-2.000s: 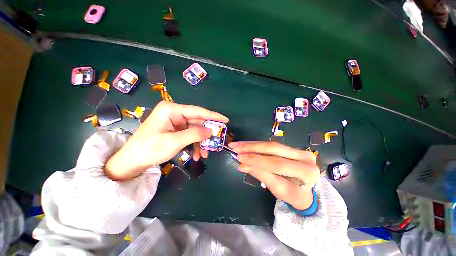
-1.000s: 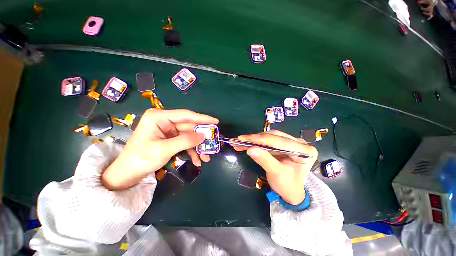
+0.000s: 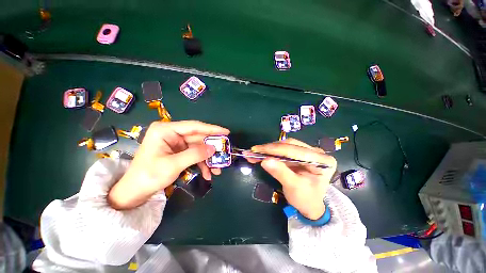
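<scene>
My left hand [image 3: 165,157] holds a pink-rimmed watch case [image 3: 218,151] between thumb and fingers, its open side with white, orange and blue parts facing me. My right hand [image 3: 293,168] holds slim metal tweezers [image 3: 288,159] nearly level. The tweezers' tips are at the right edge of the case; whether they touch it is hard to tell. Part of the case is hidden under my left thumb.
Open watch cases [image 3: 120,100] and dark display screens [image 3: 152,91] with orange ribbon cables lie on the mat around my hands. Beyond is a green conveyor belt [image 3: 234,32] with spaced parts. At right are a black wire loop [image 3: 358,154] and a power supply [image 3: 453,186].
The tweezers have swung from pointing steeply into the case's lower right corner to lying nearly level at its right edge. The view has shifted a little, and the belt parts have moved slightly right.
</scene>
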